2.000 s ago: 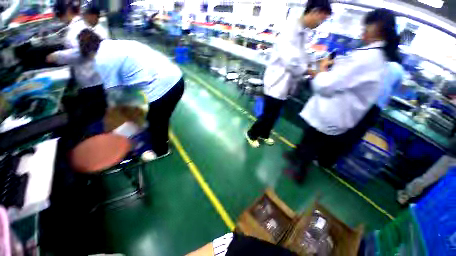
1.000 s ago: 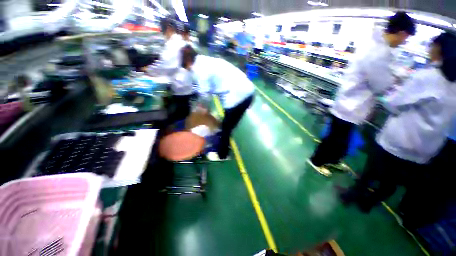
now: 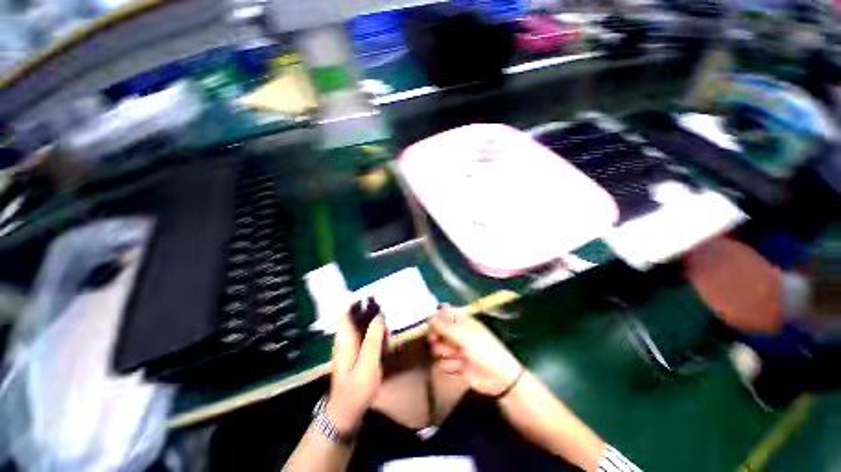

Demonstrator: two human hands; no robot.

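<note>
My left hand (image 3: 355, 369) is at the bench's front edge, its thumb and fingers shut on a small black moulded part (image 3: 365, 313). My right hand (image 3: 468, 352) is just to the right, fingertips pinched together; blur hides whether they hold anything. Crumpled white cloth or paper (image 3: 396, 297) lies on the bench just beyond my hands. The pink basket (image 3: 489, 262) is beyond and right of them. The pneumatic press (image 3: 337, 78), with its green label, stands behind the cloth.
A long black tray (image 3: 180, 267) with silver pin ends along its right edge lies at left, beside a large clear bag (image 3: 83, 341). Right of the basket, black parts (image 3: 599, 161) sit in rows on a white sheet (image 3: 678, 226). A round reddish stool (image 3: 738, 284) stands at right.
The view has swung left from the aisle and its people to the bench and press. Both my hands now show, the left holding a black part. The cartons have left the view.
</note>
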